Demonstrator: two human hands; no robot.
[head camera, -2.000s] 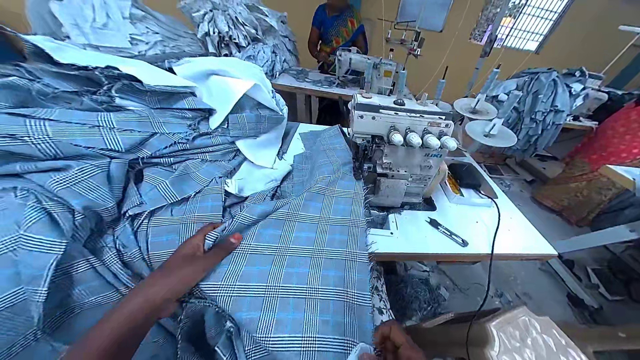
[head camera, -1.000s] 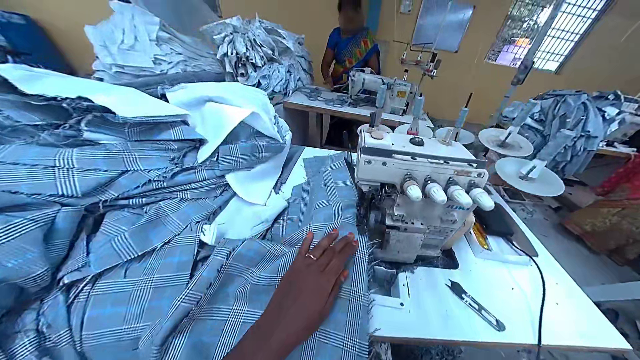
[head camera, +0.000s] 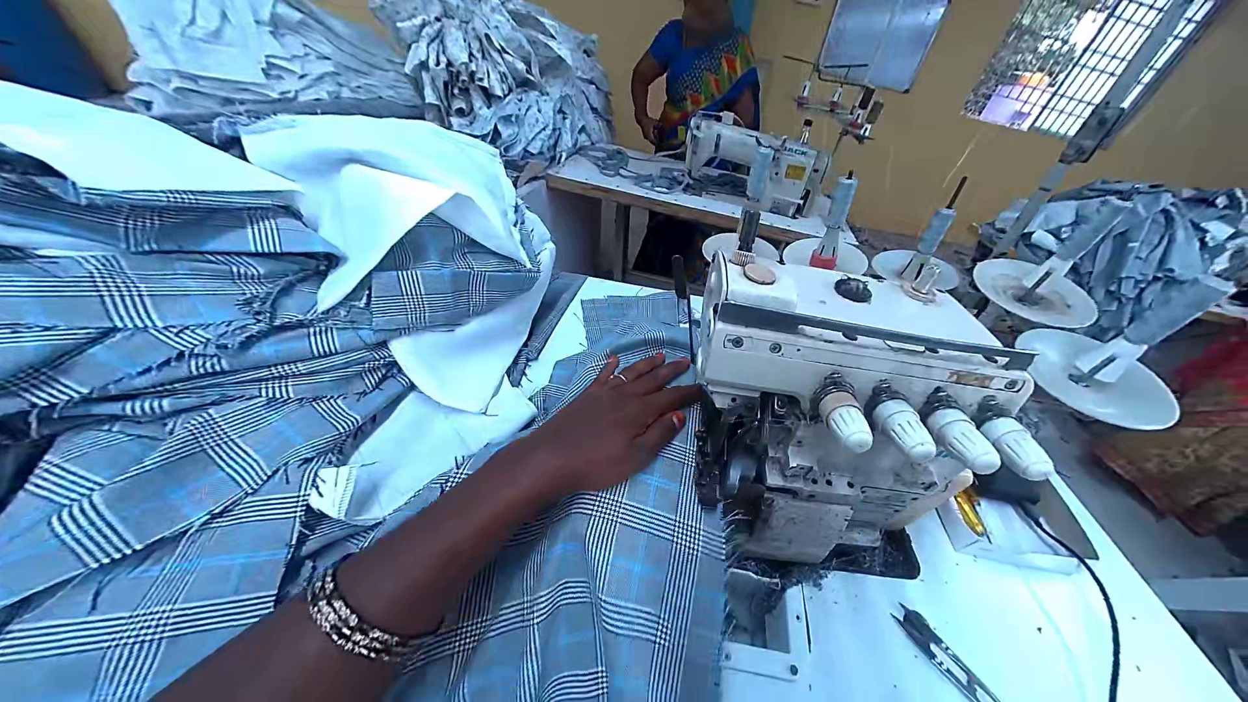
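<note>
My left hand (head camera: 619, 424) lies flat on a grey-blue plaid fabric panel (head camera: 624, 565), fingers spread a little, fingertips close to the presser area of a white overlock sewing machine (head camera: 868, 351). The panel's frayed right edge runs along the machine's left side. More plaid pieces (head camera: 175, 390) are heaped to the left, with white fabric pieces (head camera: 419, 214) folded among them. Thread snips (head camera: 941, 653) rest on the white table (head camera: 848, 643) right of the panel. My right hand is not in view.
Thread cones on stands (head camera: 1033, 292) rise behind the overlock machine. A black cable (head camera: 1092, 575) crosses the table's right side. Beyond are a second sewing machine (head camera: 751, 161), a person (head camera: 702, 78) behind it, and fabric heaps (head camera: 507, 78) at the back left and right.
My left hand has moved forward along the plaid fabric to beside the machine. My right hand, seen at the lower edge two seconds ago, is out of view. The view has shifted closer to the machine.
</note>
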